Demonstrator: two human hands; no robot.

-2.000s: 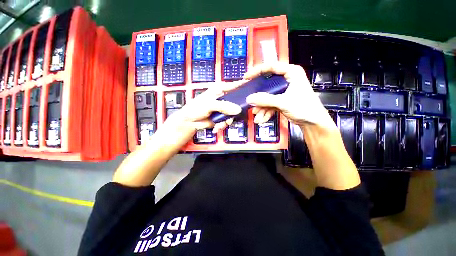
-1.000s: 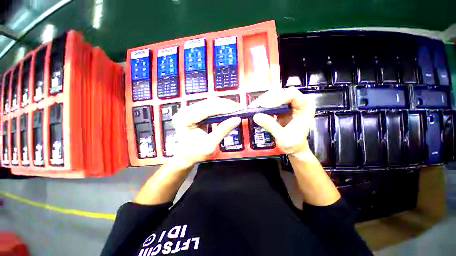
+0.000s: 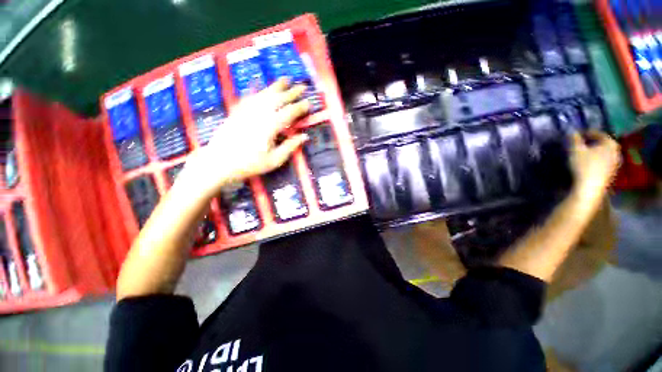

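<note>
The red tray point(image 3: 355, 211) holds keypad phones with blue screen film in the upper row and open-backed phones in the lower row. My left hand point(image 3: 254, 134) is over the tray, fingers apart. Its fingertips are at the lower part of the upper-right keypad phone point(image 3: 278, 57), which lies slightly askew toward its left neighbour. My right hand point(image 3: 597, 161) is at the right end of the black blister tray point(image 3: 406, 218), fingertips by the dark blue back covers. Blur hides whether it grips one.
Stacked red trays point(image 3: 80, 189) stand at the left. Another red tray point(image 3: 623, 54) with blue-screened phones is at the upper right. A brown carton point(image 3: 438, 251) is below the black tray. Part of another person point(image 3: 639, 232) shows at the right edge.
My hands have parted. The dark blue phone they held together is gone from between them, and a phone lies in the formerly phone-free upper-right slot. My right hand moved far right; the view swung right.
</note>
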